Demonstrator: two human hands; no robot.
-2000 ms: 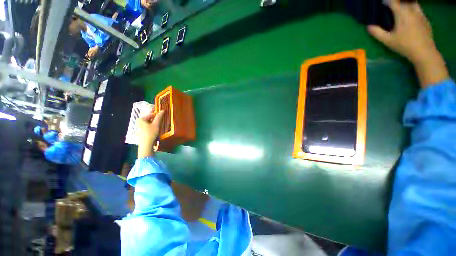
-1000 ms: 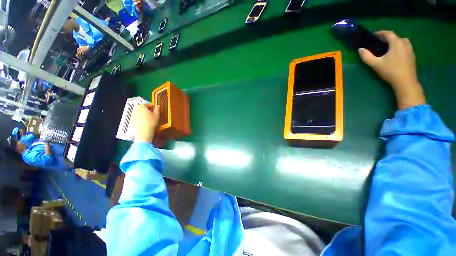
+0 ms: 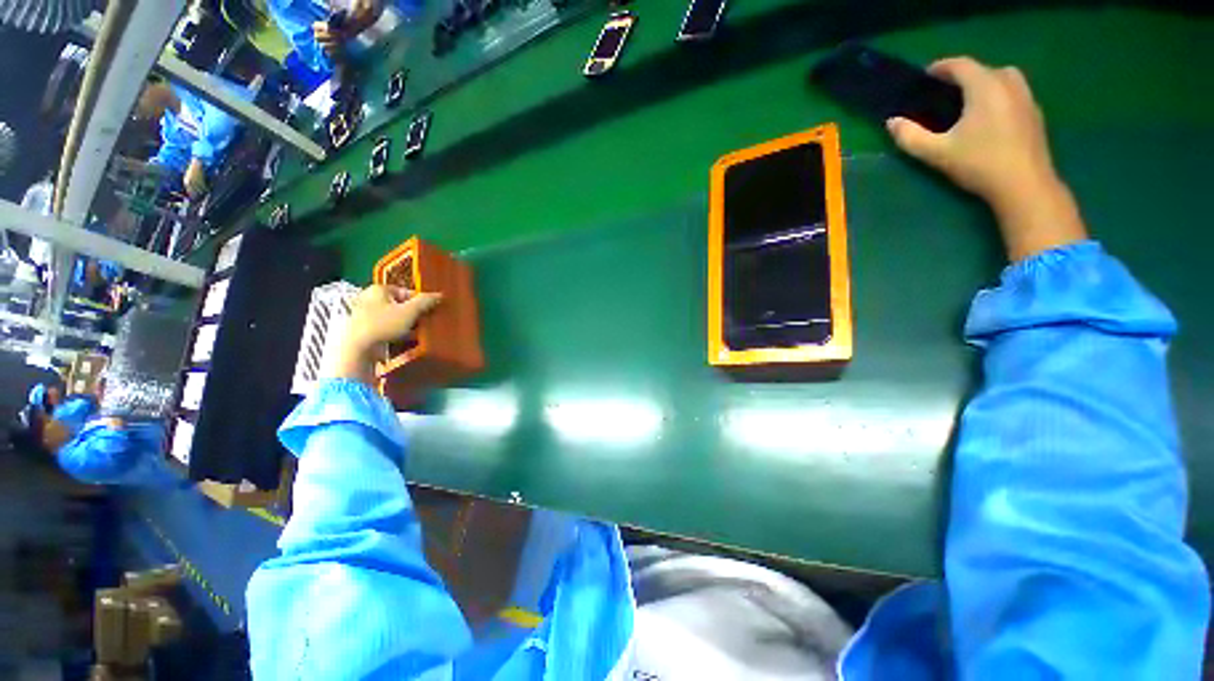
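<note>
My right hand [image 3: 992, 140] holds a dark slab-like phone unit [image 3: 885, 91] by its right end, low over the green surface at the upper right. A loaded orange frame [image 3: 715, 273] with a glossy black phone screen [image 3: 776, 253] in it lies in front of me. My left hand [image 3: 377, 326] is on the stack of empty orange frames [image 3: 453, 313] at the left, its fingers over the rim of the top frame. Whether it grips just one frame cannot be told. A white ribbed frame stack [image 3: 320, 349] stands beside it, partly behind my hand.
Black box-like block with pale panels [image 3: 246, 359] at the far left. Small phone-like devices [image 3: 610, 44] lie scattered on the line's far side. Bubble wrap [image 3: 140, 366] is beyond the block. People in blue sit across the line and at the far left. A tiny white scrap [image 3: 515, 496] lies at the bench's near edge.
The whole view has shifted, so the bench things appear further left. My right hand has brought the dark unit nearer the loaded frame. My left hand stays at the orange stack, its fingers now further over the rim.
</note>
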